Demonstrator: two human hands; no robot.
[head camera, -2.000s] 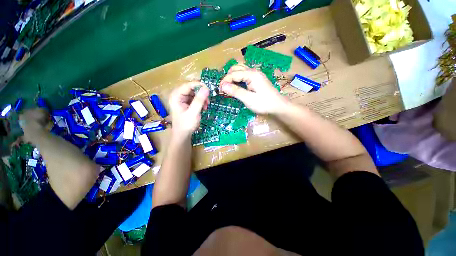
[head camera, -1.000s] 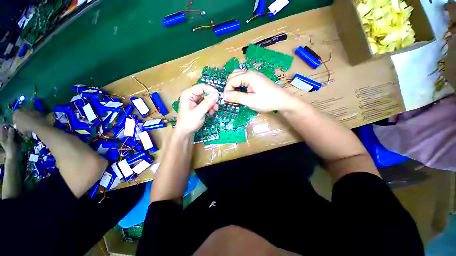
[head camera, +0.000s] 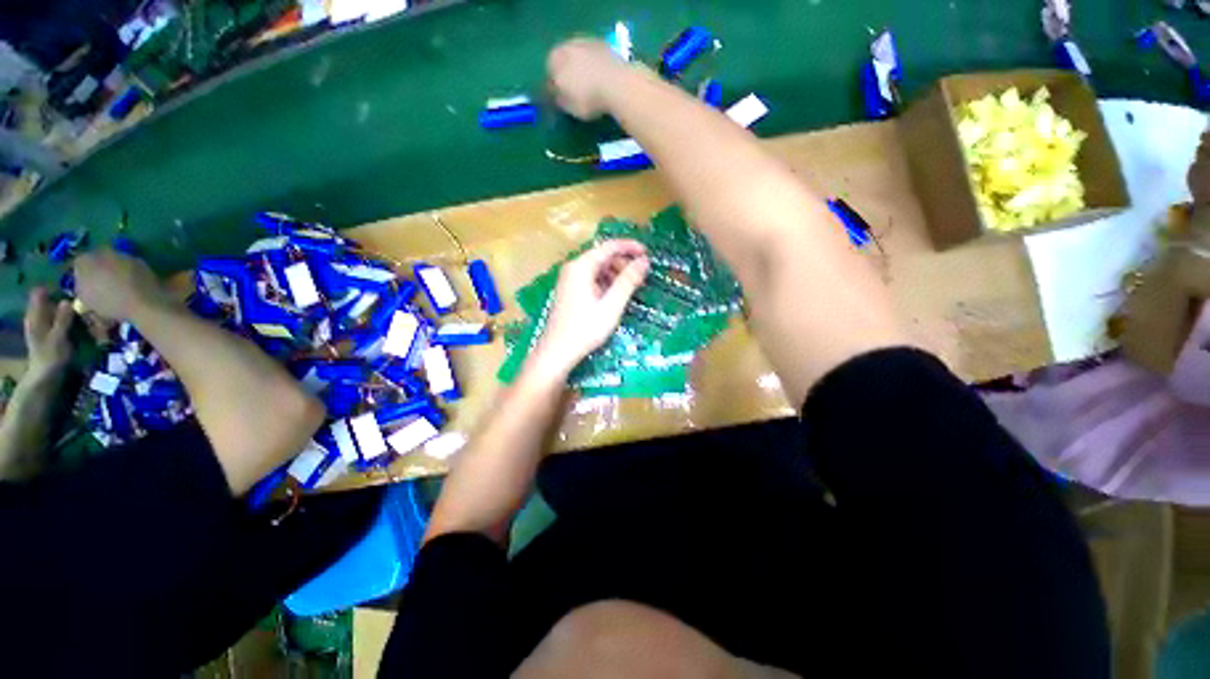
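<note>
My left hand (head camera: 600, 295) is over the overlapping green circuit board strips (head camera: 650, 356), its fingers curled together; whether it holds a small piece cannot be told. My right hand (head camera: 584, 77) is stretched out over the green surface (head camera: 385, 126), blurred, close to loose blue battery packs (head camera: 508, 113); what it holds, if anything, cannot be told. Another blue pack (head camera: 624, 154) lies below my right hand at the cardboard's edge. My right forearm hides part of the cardboard (head camera: 929, 295) beyond the boards.
A large heap of blue-and-white battery packs (head camera: 348, 332) lies left of the boards. An open carton (head camera: 940, 166) with yellow pieces (head camera: 1019, 157) stands at right, beside a white sheet (head camera: 1077, 285). A neighbour's hands and arm (head camera: 232, 378) are at left; another person's pink sleeve (head camera: 1108, 422) is at right.
My right hand has left the boards and my left hand and reached forward over the green surface. My left hand stays over the boards. The view has shifted.
</note>
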